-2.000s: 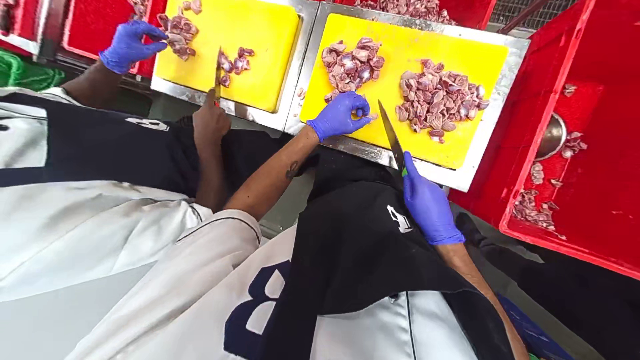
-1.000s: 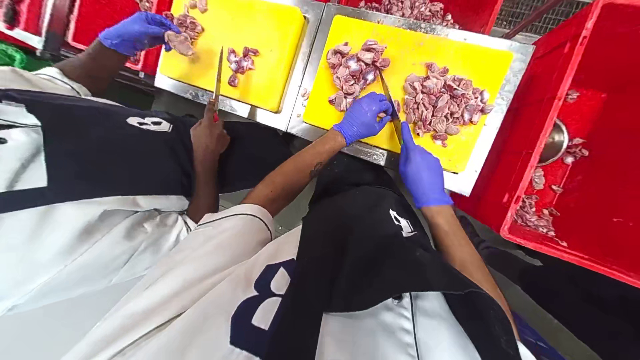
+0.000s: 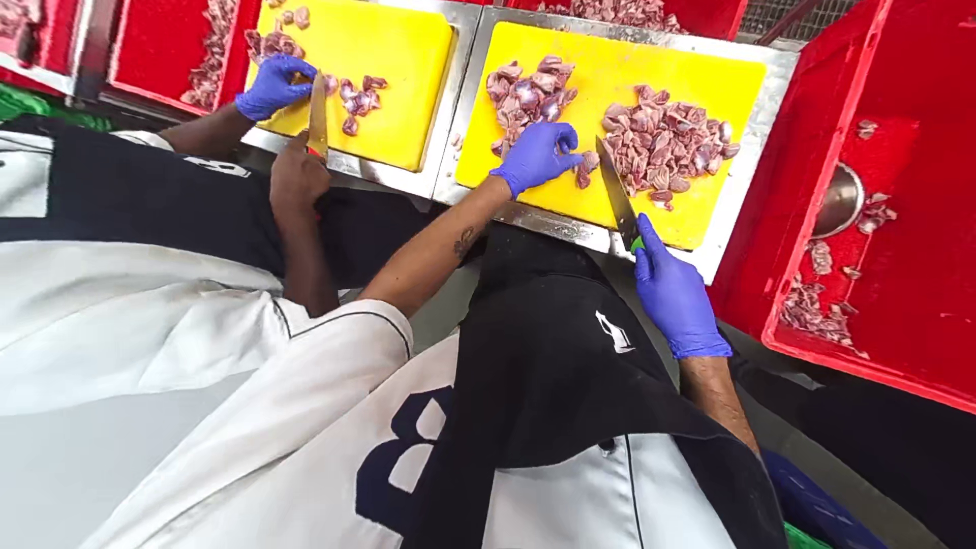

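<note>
My left hand [image 3: 540, 156], in a purple glove, is over the near part of a yellow cutting board [image 3: 568, 200], its fingertips at a small piece of raw meat [image 3: 585, 169]. My right hand [image 3: 675, 293], also gloved, grips the green handle of a knife [image 3: 616, 191]; the blade points away over the board. One pile of raw meat pieces, which look like gizzards [image 3: 530, 91], lies beyond my left hand. A larger pile of cut pieces [image 3: 667, 141] lies right of the blade. Whether my left fingers pinch the small piece is hard to see.
At the left a co-worker's gloved hand [image 3: 278, 88] and bare hand with a knife [image 3: 318, 114] work at another yellow board [image 3: 381, 46]. Metal trays border both boards. A red bin [image 3: 915, 267] at the right holds meat scraps and a metal bowl [image 3: 839, 200]. More meat lies in a red container beyond.
The knife has moved away from the left pile, where its tip was one second ago. A small piece now shows by my left fingertips. The co-worker's gloved hand has come nearer their knife.
</note>
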